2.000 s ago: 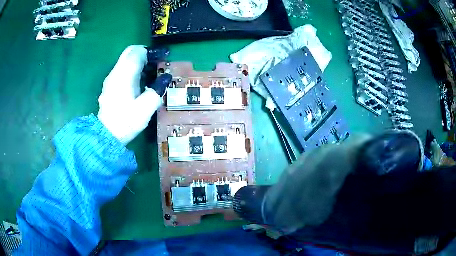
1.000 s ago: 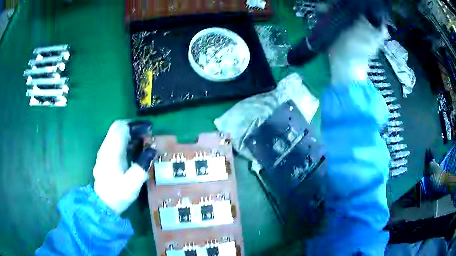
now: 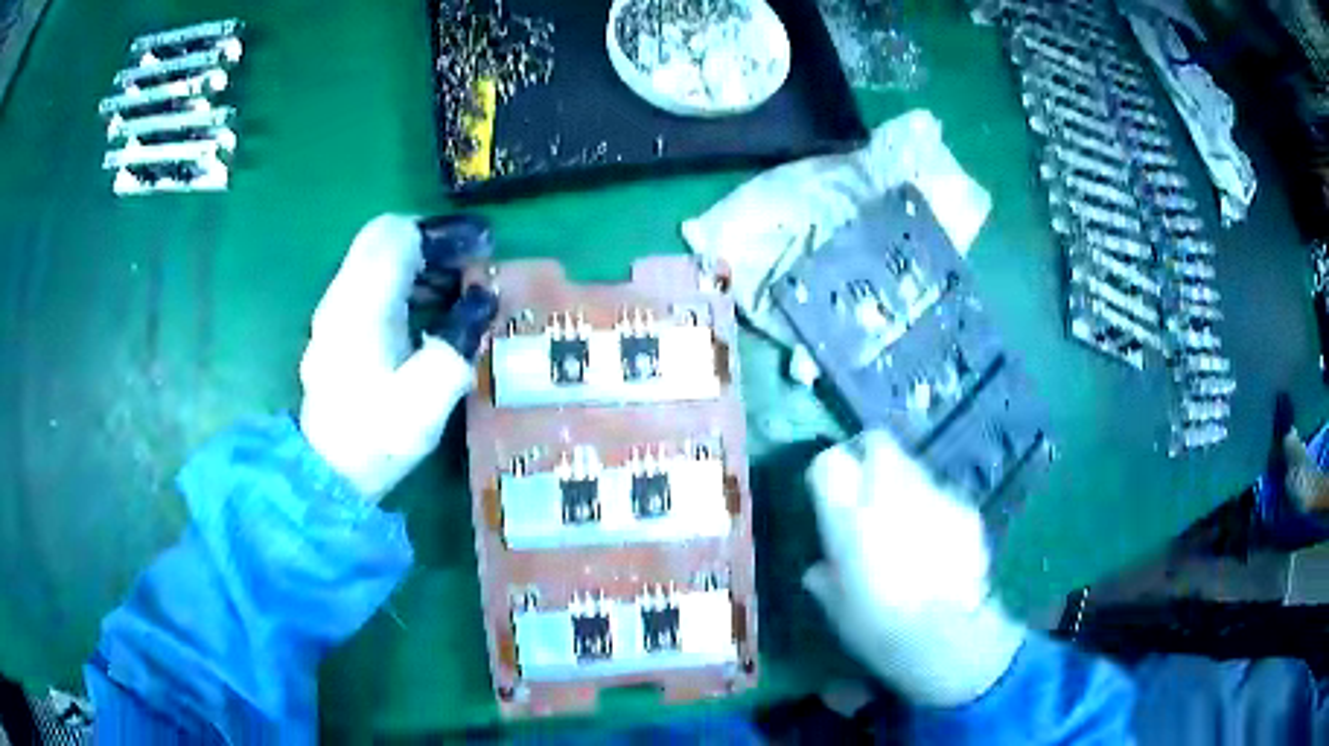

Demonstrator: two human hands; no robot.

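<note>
The reddish-brown fixture base (image 3: 615, 423) lies in front of me with three silvery heatsinks (image 3: 682, 364) in its slots. Each heatsink bears two black transistors (image 3: 640, 359). My gloved left hand (image 3: 382, 357) grips the base's upper left corner with its black-tipped fingers. My gloved right hand (image 3: 907, 568) is right of the base, fingers bent down, slightly blurred. It covers the spot beside the cover plate; no tweezers show, and I cannot tell if it holds anything. The dark grey-blue cover plate (image 3: 875, 328) lies tilted, partly on a crumpled white cloth (image 3: 743, 226).
The black parts tray (image 3: 569, 139) with a yellow strip and a round white screw dish (image 3: 697, 51) is at the top. A short row of heatsinks (image 3: 172, 120) is at upper left. A long double row of silvery assemblies (image 3: 1108, 233) runs down the right. Another person's hand (image 3: 1297, 474) shows at the right edge.
The thick dark screwdriver at lower right is gone from view. My right hand has come down from the upper right to beside the base. My left hand stays on the corner; the camera view has shifted.
</note>
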